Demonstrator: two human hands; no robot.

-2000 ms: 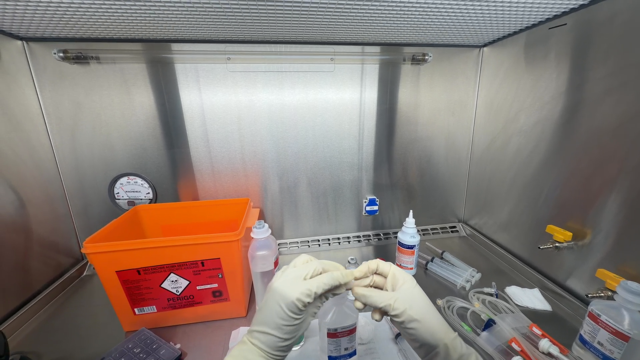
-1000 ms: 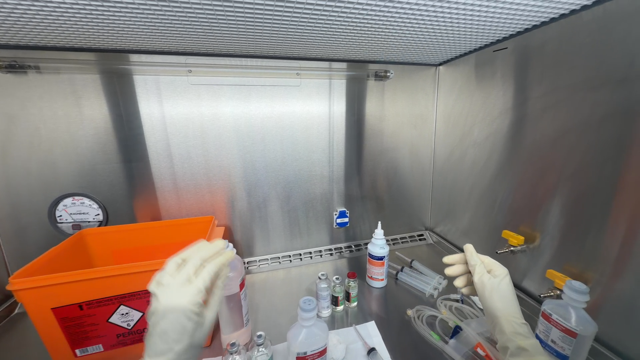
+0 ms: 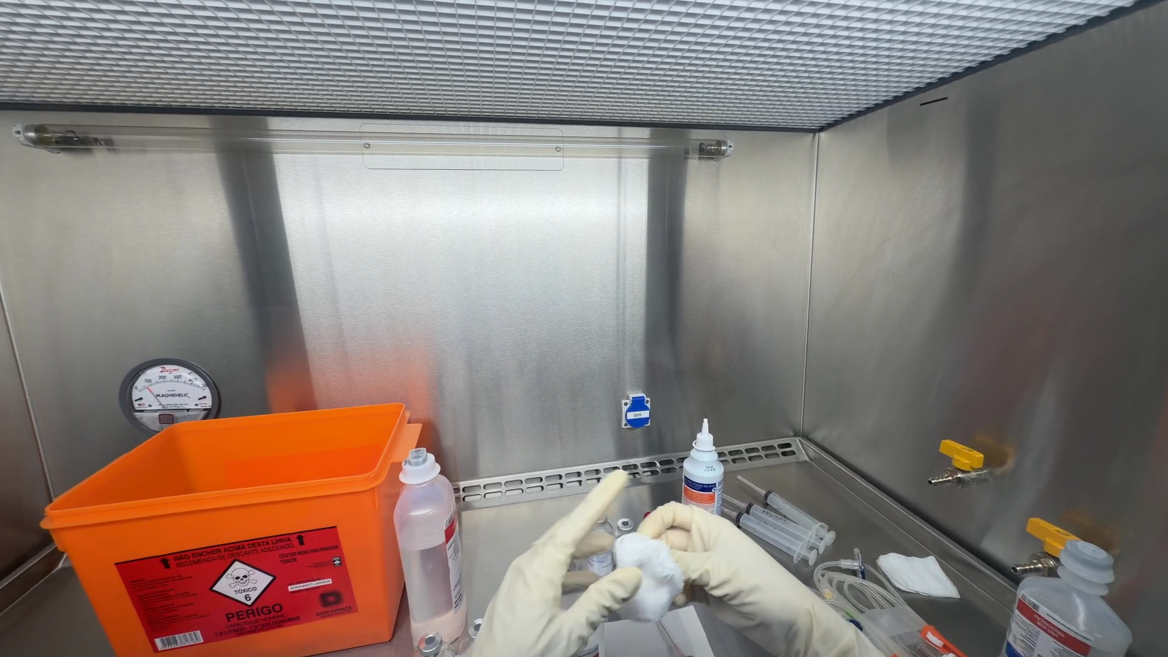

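My left hand, in a cream glove, is at the bottom centre with its index finger raised and its thumb against a wad of white gauze or cotton. My right hand, gloved likewise, pinches the wad from the right with curled fingers. Behind the hands, partly hidden, stand small glass vials. A white dropper-tip bottle stands just behind my right hand. Left of my left hand is a clear plastic bottle of pinkish liquid.
An orange sharps container stands open at the left. To the right lie several syringes, coiled tubing and a folded gauze pad. Another plastic bottle is at the lower right, below yellow-handled gas taps on the steel side wall.
My hands were apart one second ago and are now together at the bottom centre, with the white wad between them. The view has shifted left.
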